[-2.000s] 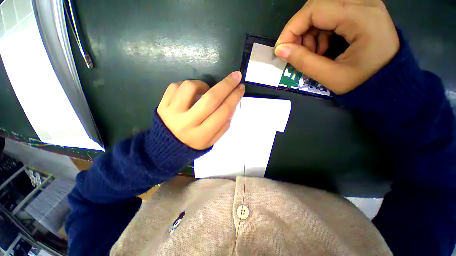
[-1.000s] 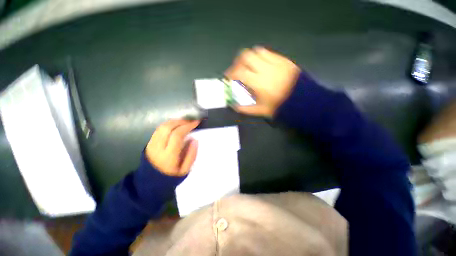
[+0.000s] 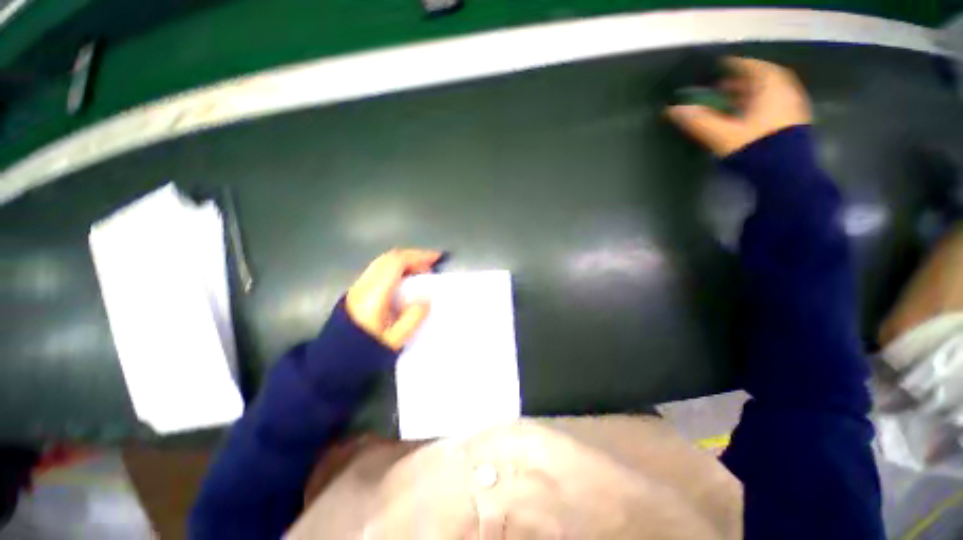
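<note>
My right hand [image 3: 755,105] is blurred at the upper right of the bench. It holds the handheld unit [image 3: 705,99], seen as a dark shape with a green strip between thumb and fingers. My left hand [image 3: 389,301] is at the upper left edge of a white backing sheet [image 3: 459,353], its fingers curled. A small dark thing [image 3: 441,259] shows at its fingertips, too blurred to name; whether the hand grips it or the sheet is unclear. The sheet lies upright in front of my body.
A stack of white sheets [image 3: 169,316] lies at the left, with a thin stick, perhaps tweezers [image 3: 240,240], beside it. Beyond the white edge strip [image 3: 422,65] runs the green conveyor [image 3: 243,53], carrying a dark unit [image 3: 80,78]. Part of a person [image 3: 924,306] shows at the right edge.
My right hand has moved the unit away to the upper right. My left hand stays by the sheet. The view has shifted, showing more of the conveyor.
</note>
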